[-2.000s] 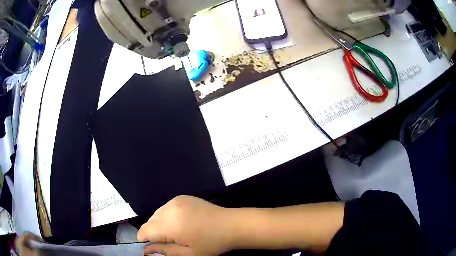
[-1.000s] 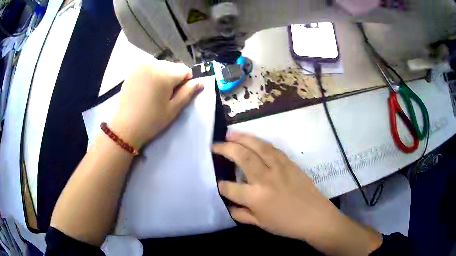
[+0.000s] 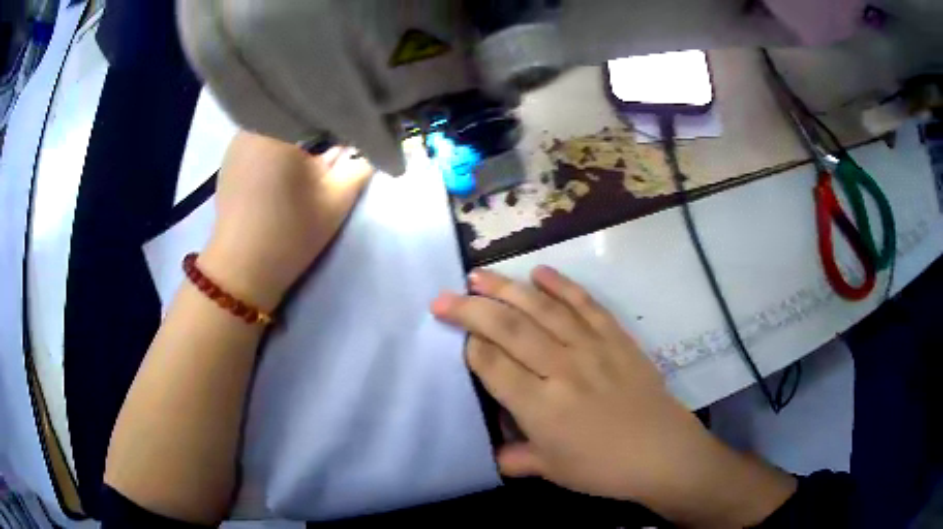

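A pale grey-white fabric panel (image 3: 362,372) lies on the machine table, its top end under the machine head (image 3: 300,72). A dark edge of fabric shows along its right side. My left hand (image 3: 284,196), with a red-brown bead bracelet, lies flat on the panel's upper left; its fingertips are partly hidden by the head. My right hand (image 3: 579,382) rests spread at the panel's right edge, fingertips on the edge and table. Neither hand visibly grips anything. The needle area is blurred, beside a bright blue object (image 3: 453,165).
A smartphone (image 3: 662,81) with a lit screen and black cable (image 3: 708,258) stands right of the needle. Scissors with red and green handles (image 3: 850,232) lie at the right. Long black fabric (image 3: 114,238) lies at the left. The machine bed (image 3: 579,186) has chipped paint.
Since one second ago, the panel and my left hand have moved slightly up and left, under the machine head. My right hand's fingers have spread. Earlier, the black fabric face showed instead.
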